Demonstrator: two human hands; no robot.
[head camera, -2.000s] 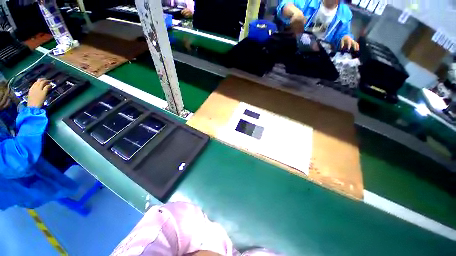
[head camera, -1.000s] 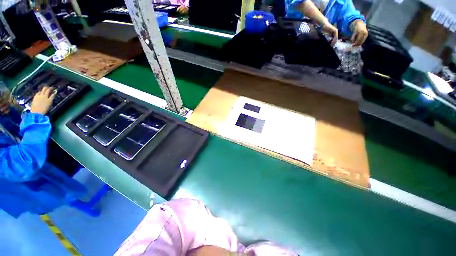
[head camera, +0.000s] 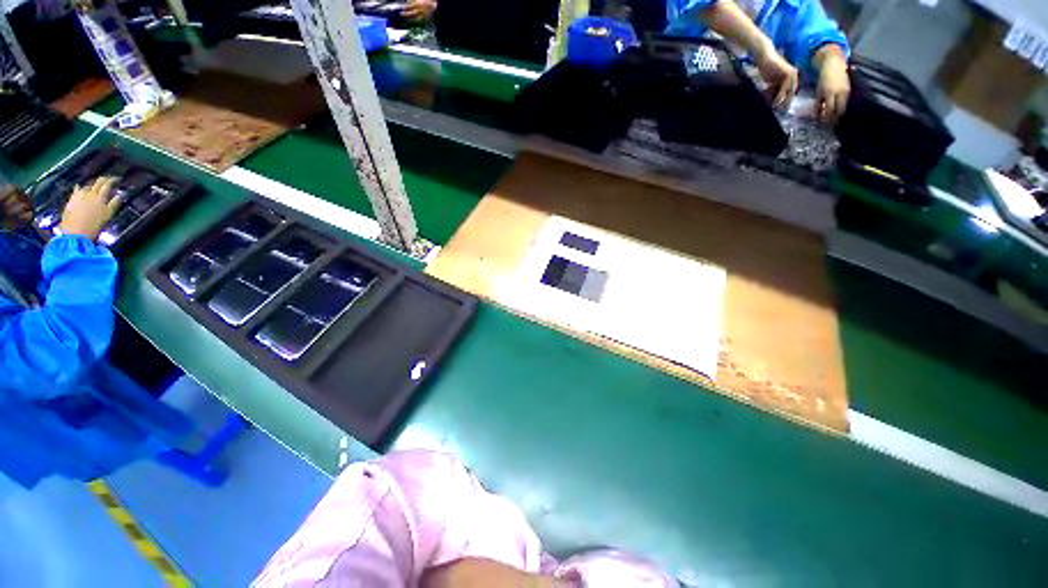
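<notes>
A black foam phone tray (head camera: 397, 365) lies slanted on the green line surface, left of centre. Three dark glossy smartphones lie side by side in its pockets: a left one (head camera: 218, 255), a middle one (head camera: 267, 279) and a right one (head camera: 317, 308). The rightmost pocket holds no phone and has a small white mark near its lower end. My pink sleeves and a bit of bare forearm show at the bottom edge. Neither of my hands can be made out; both are hidden or outside the picture.
A white sheet (head camera: 661, 310) with dark printed rectangles lies on a tan board (head camera: 781, 333) to the right. A scratched metal post (head camera: 362, 126) stands behind the tray. A blue-sleeved person touches phones in another tray at left. Another person's hands work across the line near black trays (head camera: 713, 103).
The camera view has shifted slightly. The hands of the person across the line have moved together from their earlier spread position. The tray and its three phones lie as before.
</notes>
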